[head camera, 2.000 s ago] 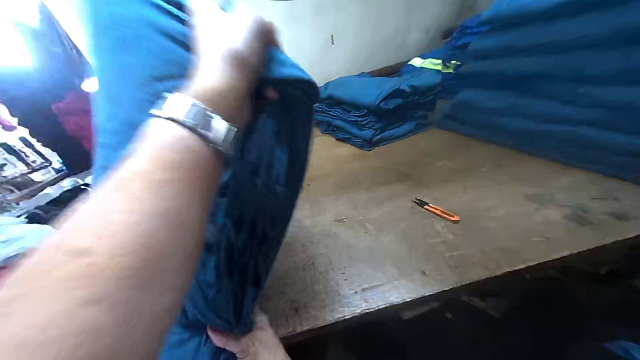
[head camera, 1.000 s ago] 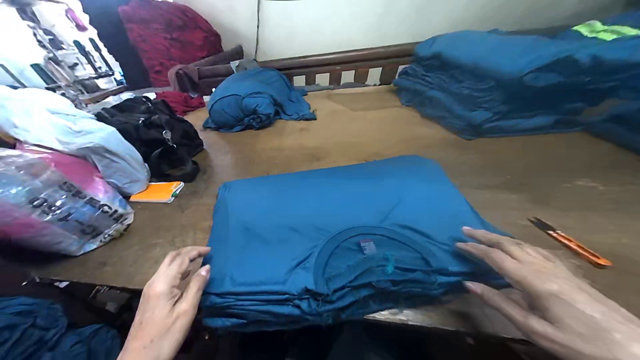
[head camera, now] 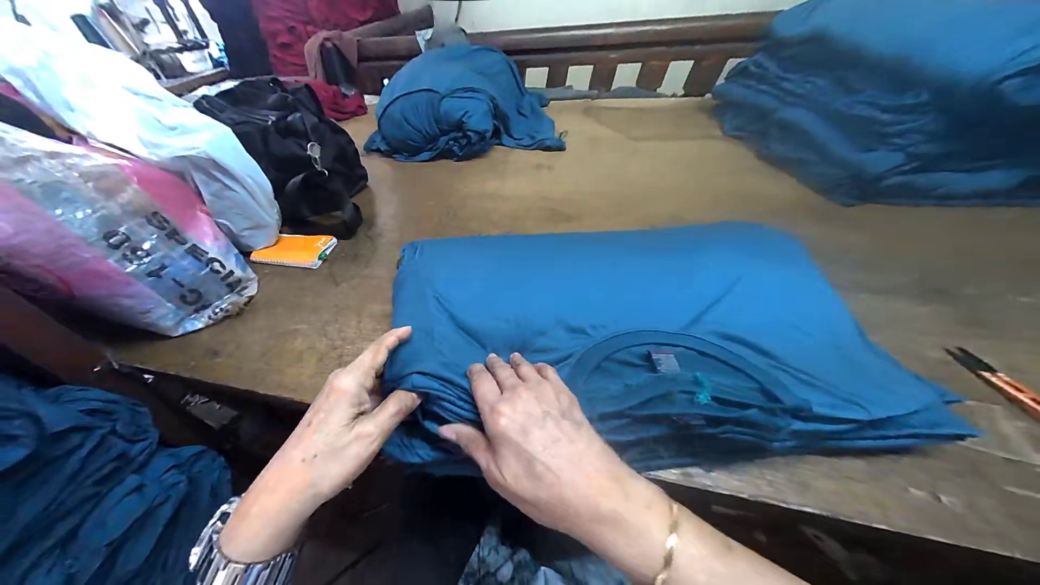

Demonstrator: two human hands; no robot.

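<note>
A stack of folded blue knit shirts [head camera: 601,284] lies at the table's near edge, its round neckline with a small tag facing me. My left hand [head camera: 349,418] grips the left near corner of the stack, thumb toward the front and fingers along the side. Flat on the front left part of the top, my right hand [head camera: 524,414] presses with its fingers slightly spread. Orange-handled thread snips [head camera: 1003,386] rest on the table to the right of the stack.
A bundled blue garment [head camera: 463,101] sits at the back, and a large blue fabric pile [head camera: 902,106] at the back right. Left are a black bag [head camera: 284,146], an orange notebook [head camera: 294,250] and a plastic bag [head camera: 122,236]. Blue cloth [head camera: 89,479] hangs below the wooden table's edge [head camera: 219,374].
My right hand has moved left from the stack's right side onto its front left part. My left hand has closed on the left corner. Earlier, the blue cloth was held up off the table.
</note>
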